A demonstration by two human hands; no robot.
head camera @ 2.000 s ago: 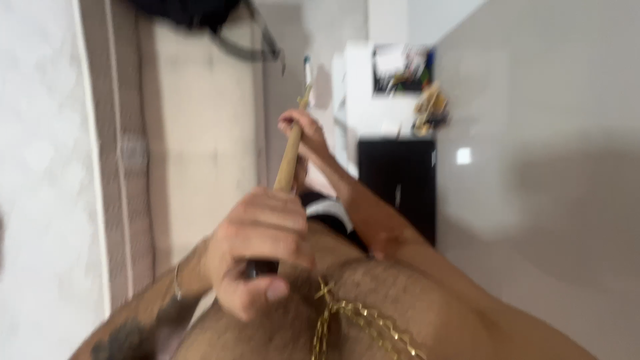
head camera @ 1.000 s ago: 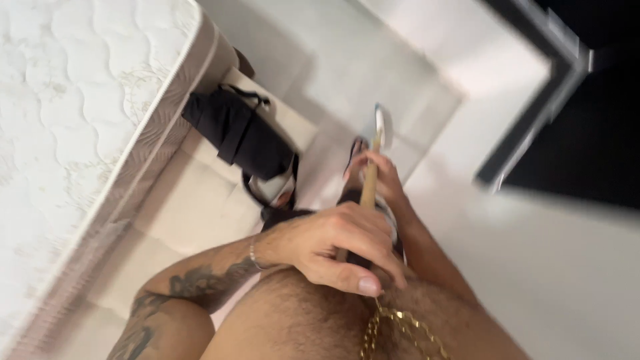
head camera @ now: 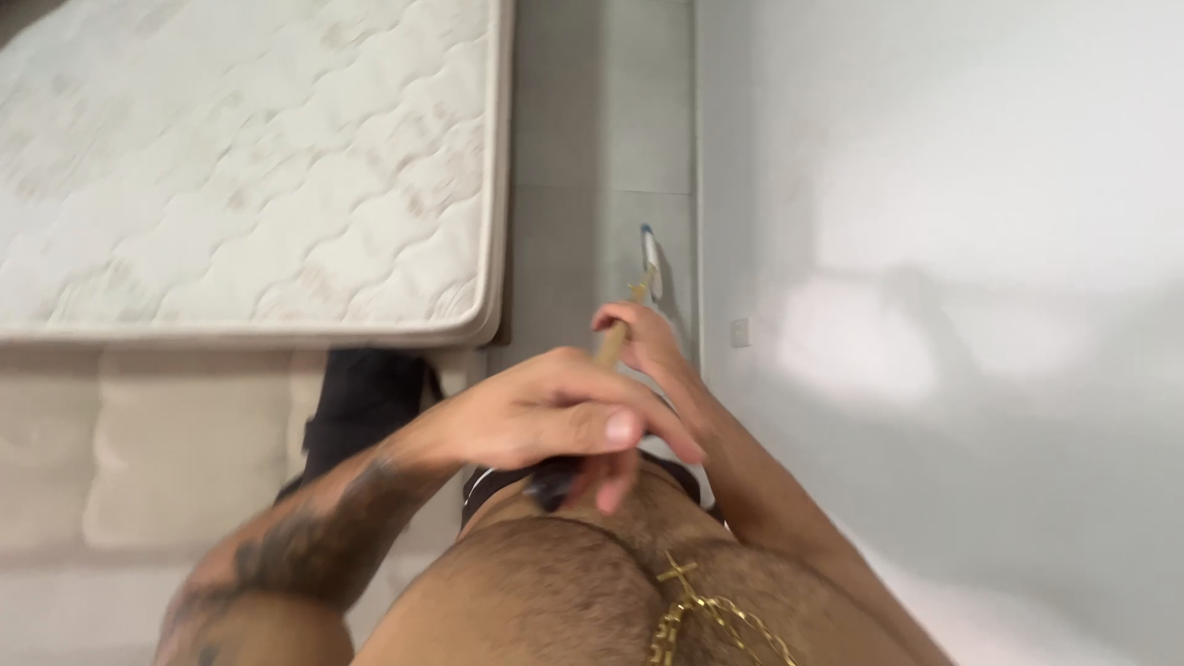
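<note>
A long wooden handle (head camera: 611,346) runs from near my belly down and away toward the floor. My left hand (head camera: 564,416) lies over its upper end, with a dark end piece (head camera: 553,485) below the palm; its fingers are partly extended and blurred, so its grip is not clear. Farther down the shaft my right hand (head camera: 640,338) is closed around the wood. At the far end, near the floor, is a narrow white and blue head (head camera: 652,259), too small to name exactly.
A quilted white mattress (head camera: 277,166) fills the upper left. Below it are a beige padded surface (head camera: 194,444) and a black cloth item or bag (head camera: 365,407). A grey tiled floor strip (head camera: 564,185) lies between the mattress and a white wall (head camera: 971,185) with a small wall plate (head camera: 741,333).
The view has turned and shifted strongly, now showing the mattress corner and wall. My left hand's fingers look more spread than before. My right hand stays on the shaft.
</note>
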